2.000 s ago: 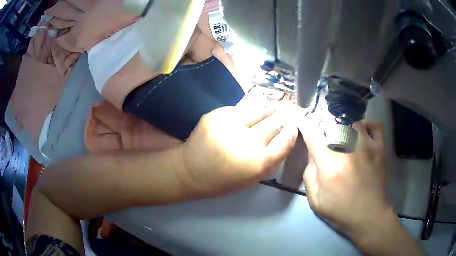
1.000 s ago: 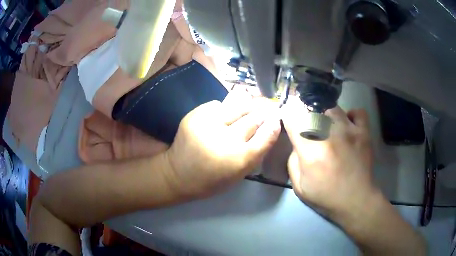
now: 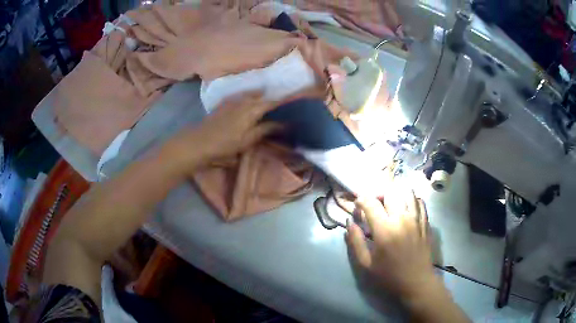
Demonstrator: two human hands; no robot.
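The salmon-pink garment [image 3: 208,47] lies bunched left of the machine. Its navy panel [image 3: 312,123] and a white strip [image 3: 341,165] run toward the brightly lit needle area [image 3: 395,158]. My left hand [image 3: 230,123] is blurred, its fingers over the navy panel's left end; its grip is unclear. My right hand [image 3: 395,230] is just in front of the needle area, fingers forward in the glare and thumb apart; whether it holds anything is unclear. A dark-rimmed loop [image 3: 325,214] shows left of its fingers. Another white panel [image 3: 262,82] lies behind my left hand.
The sewing machine head [image 3: 483,94] stands at right, its lamp [image 3: 359,88] left of the needle. A flat black rectangle [image 3: 486,202] and a thin dark tool [image 3: 506,271] lie right of my right hand. An orange-red basket [image 3: 47,224] is below the table's left edge.
The view has pulled back and shows more table. My left hand has moved left from the needle area to the navy panel's far end. My right hand remains near the needle; the dark-rimmed loop now shows.
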